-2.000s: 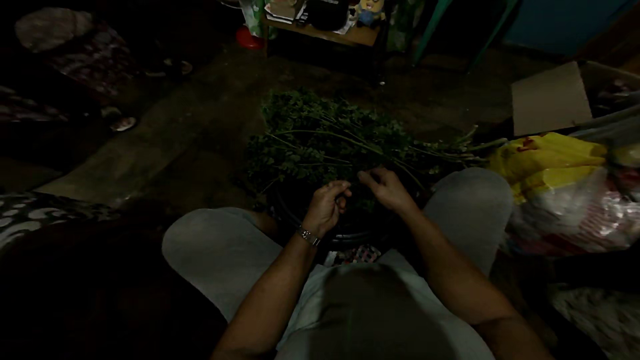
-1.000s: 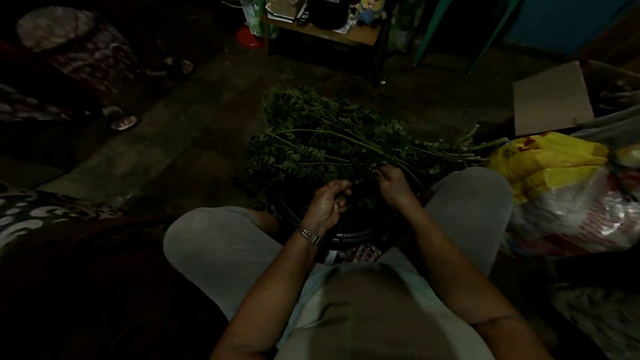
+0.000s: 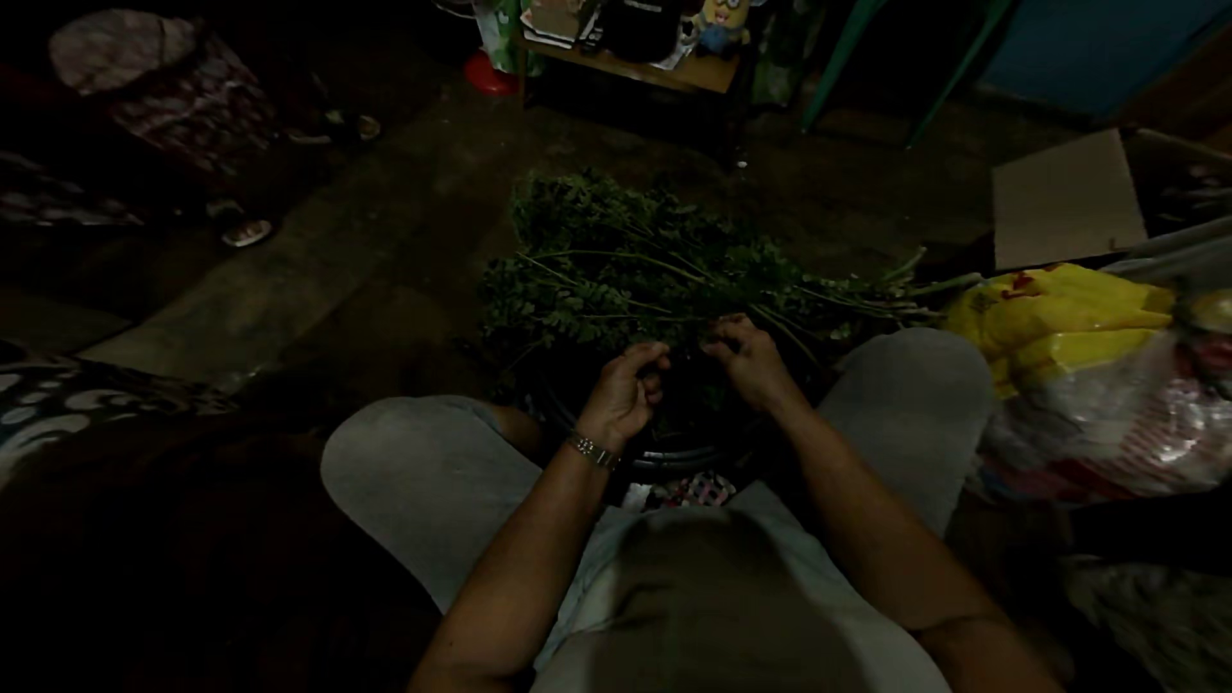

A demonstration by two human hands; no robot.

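A large heap of leafy green stems [image 3: 616, 250] lies over a dark round basin [image 3: 674, 460] between my knees, its bare stalk ends pointing right. My left hand [image 3: 628, 390], with a metal-band watch [image 3: 594, 450] on the wrist, is above the basin with its fingers curled and thumb near the fingertips. Close by on the right, my right hand [image 3: 749, 356] is at the near edge of the leaves with bent fingers. The light is too dim to tell whether either hand pinches a stem or leaf. The basin's inside is dark, with some leaves faintly seen.
Yellow and clear plastic bags [image 3: 1068, 313] stand at the right by an open cardboard box [image 3: 1068, 202]. Ahead is a small wooden table [image 3: 664, 72] holding a plush toy [image 3: 722, 27], beside green furniture legs [image 3: 837, 67]. At the upper left, a person's sandaled foot [image 3: 246, 232] rests on the floor.
My right hand has shifted slightly at the edge of the leaves, its fingers changing their bend. My left hand stays in nearly the same place.
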